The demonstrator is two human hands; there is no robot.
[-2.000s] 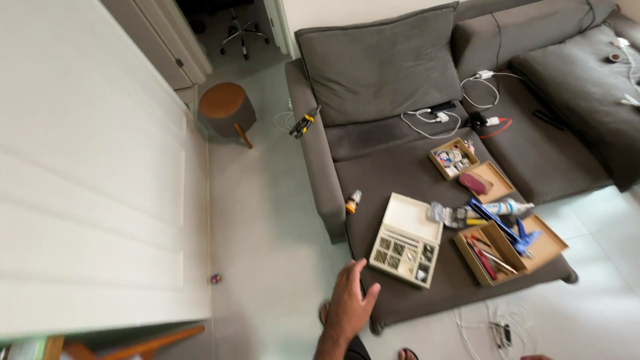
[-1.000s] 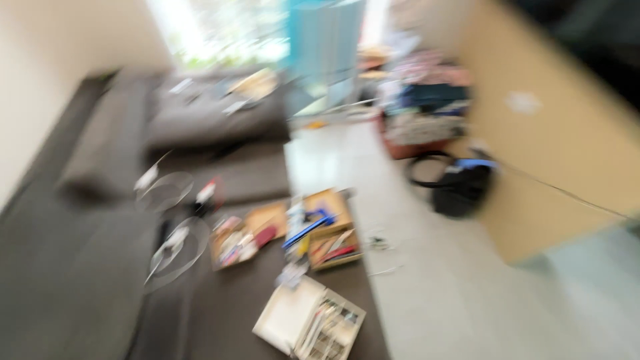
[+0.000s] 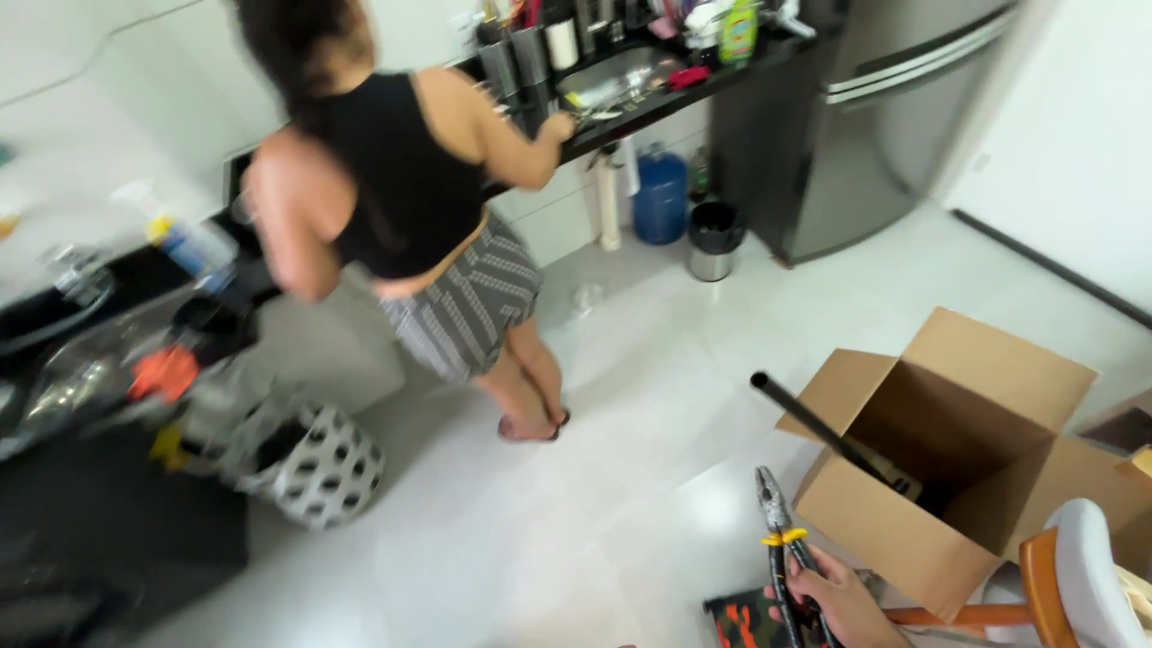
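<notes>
My right hand (image 3: 841, 598) is at the lower right, closed around the black handles of combination pliers (image 3: 772, 504) with yellow guards. The pliers point upward, and their jaws look closed or nearly so. Just below and left of this hand lies a camouflage-patterned item (image 3: 740, 619) with orange marks, partly cut off by the lower edge. An opened cardboard box (image 3: 900, 513) stands right beside the hand, with a dark tube (image 3: 814, 423) sticking out of it. My left hand is not seen; only a tiny skin-coloured sliver shows at the bottom edge.
A person (image 3: 405, 180) stands at a black counter (image 3: 630, 117) with a sink. A fridge (image 3: 864, 135), a small bin (image 3: 713, 241) and a blue water jug (image 3: 660, 196) are behind. A spotted basket (image 3: 328, 468) stands left; a chair (image 3: 1084, 576) is at the lower right.
The view has swung from the grey sofa to the kitchen. Two seconds ago, black-and-yellow pliers lay on the sofa arm; similar pliers are now in my right hand.
</notes>
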